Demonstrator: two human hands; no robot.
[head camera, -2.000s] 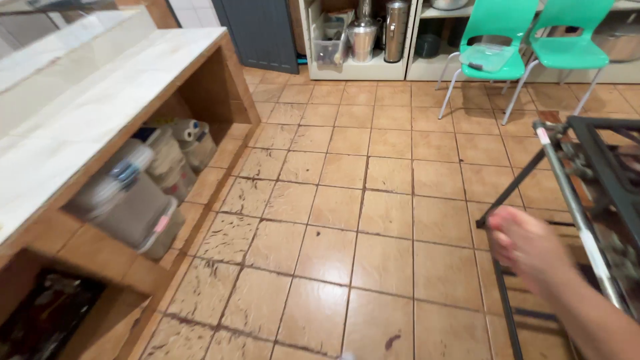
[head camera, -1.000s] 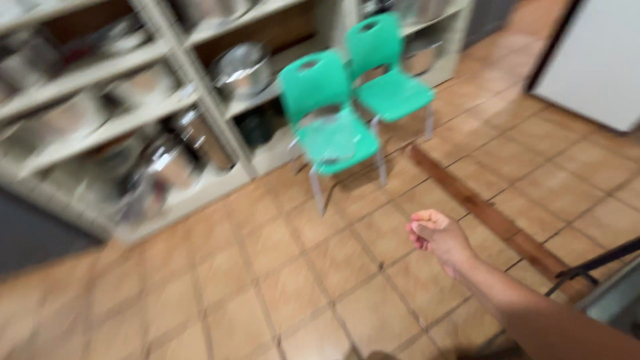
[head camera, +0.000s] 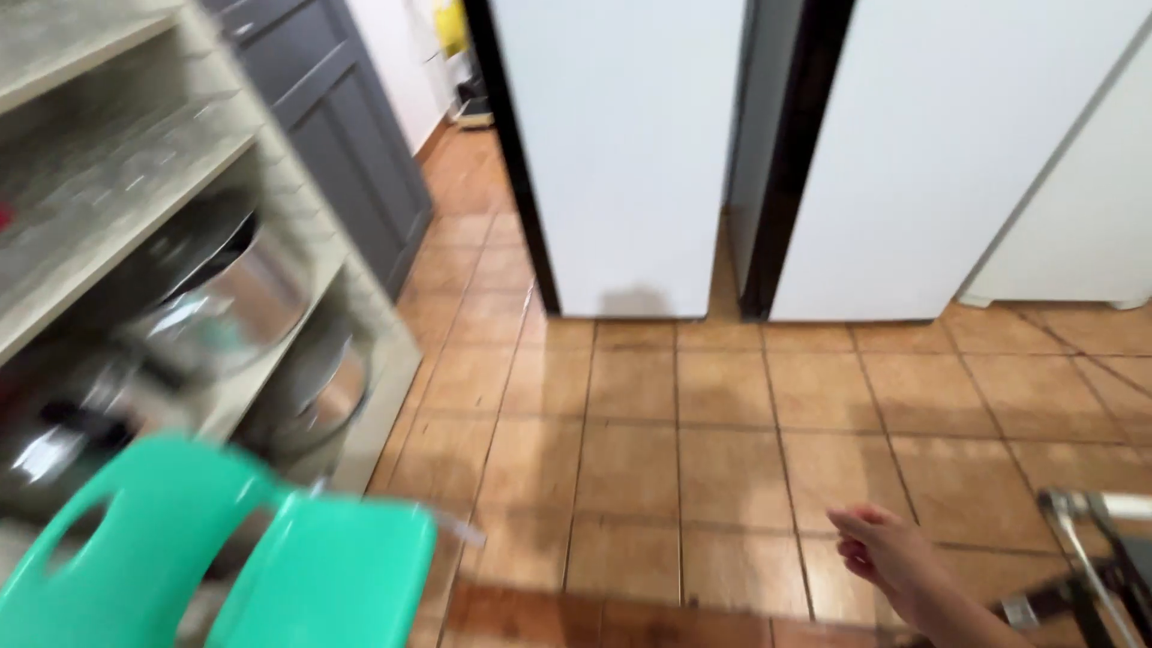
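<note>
My right hand (head camera: 886, 558) is at the lower right over the tiled floor, fingers curled in, with no object seen in it. To its right stands a metal frame (head camera: 1093, 506) with a pale top bar, apart from the hand. My left hand is out of view. At the lower left is a green plastic chair (head camera: 324, 567).
Shelves (head camera: 382, 387) with metal pots (head camera: 225, 306) line the left side. Behind them stands a grey door (head camera: 346, 135). White refrigerator-like appliances (head camera: 621, 162) rise ahead, and another white appliance (head camera: 1071, 216) is at the right. Brown tiles (head camera: 630, 468) cover the floor.
The view has swung far to the right, from the counter and shelves to the white appliances. My right hand stays in view at the lower right, its fingers still curled.
</note>
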